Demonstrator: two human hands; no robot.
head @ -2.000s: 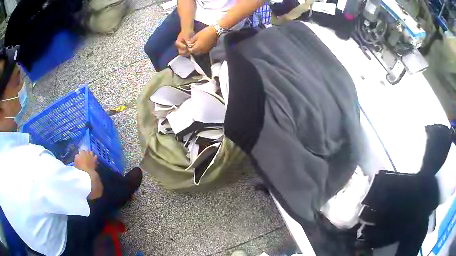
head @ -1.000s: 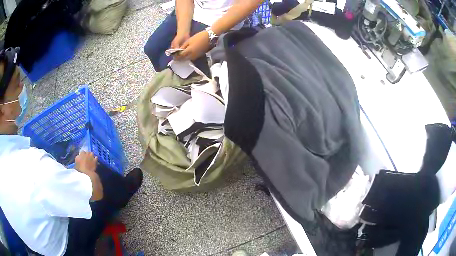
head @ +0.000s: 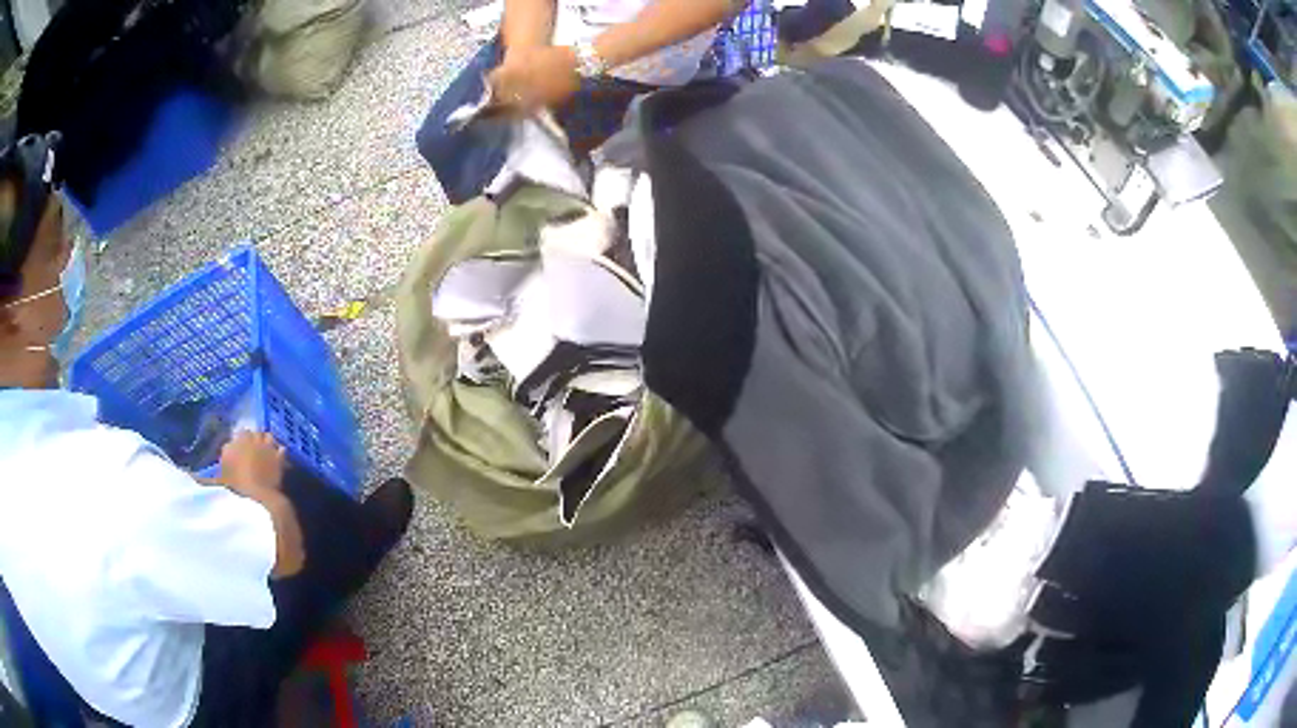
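Neither of my hands is in the picture. A large dark grey garment or panel (head: 882,299) with a smoother black band lies in a heap over the edge of the white table (head: 1060,384). Left of it, an olive-green sack (head: 470,469) stands open on the floor. Light grey and whitish cut pieces (head: 569,299) with dark edges fill it. Black cut panels (head: 1152,569) lie at the lower right of the grey heap. Crumpled clear plastic (head: 989,576) lies between the heap and the black panels.
One person's hands (head: 534,78) hold pieces above the sack's far side, blurred. Another person in a white shirt (head: 128,541) sits at left beside a blue crate (head: 306,384). A sewing machine (head: 1138,64) stands at upper right. A red stool (head: 336,676) shows below.
The hands behind the sack have moved up, and a pale piece by them has been raised and shifted. The pieces at the sack's far side have shifted. The grey heap lies as before.
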